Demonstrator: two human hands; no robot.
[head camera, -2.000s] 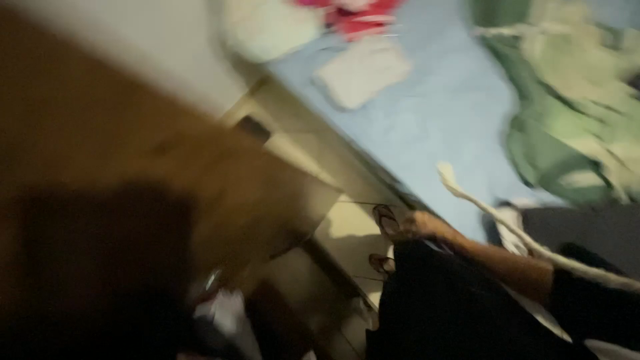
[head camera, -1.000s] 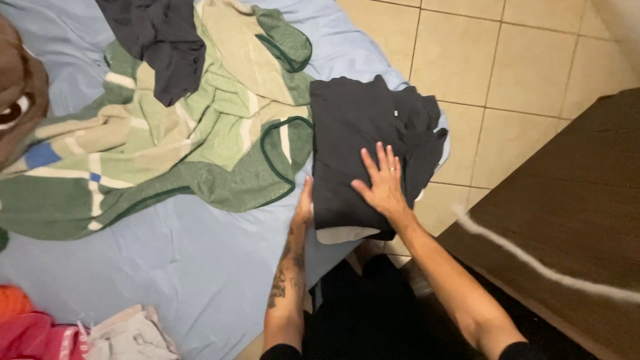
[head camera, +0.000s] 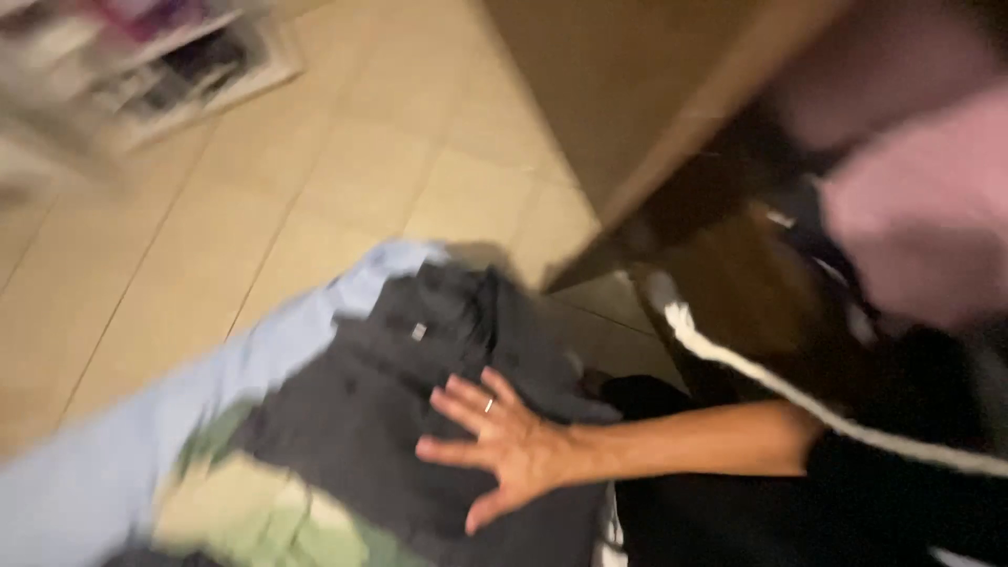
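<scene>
My right hand (head camera: 504, 453), with a ring on one finger, lies palm down and fingers spread on a dark grey garment (head camera: 378, 394). The garment rests on a bed corner with a light blue sheet (head camera: 213, 394) and partly covers a green and cream cloth item (head camera: 260, 512). A small pale tag shows on the grey fabric beyond my fingers. My left hand is out of view.
A brown wooden wardrobe door (head camera: 614, 87) stands beyond the bed corner. Pink cloth (head camera: 929, 213) hangs at the right. A white cord (head camera: 787, 390) crosses the view. A pale shelf unit (head camera: 213, 94) stands on the tiled floor (head camera: 331, 173) at upper left.
The view has swung toward the wardrobe and shelf. My left hand, beside the grey garment a second ago, has left view. My right hand is still spread on that garment.
</scene>
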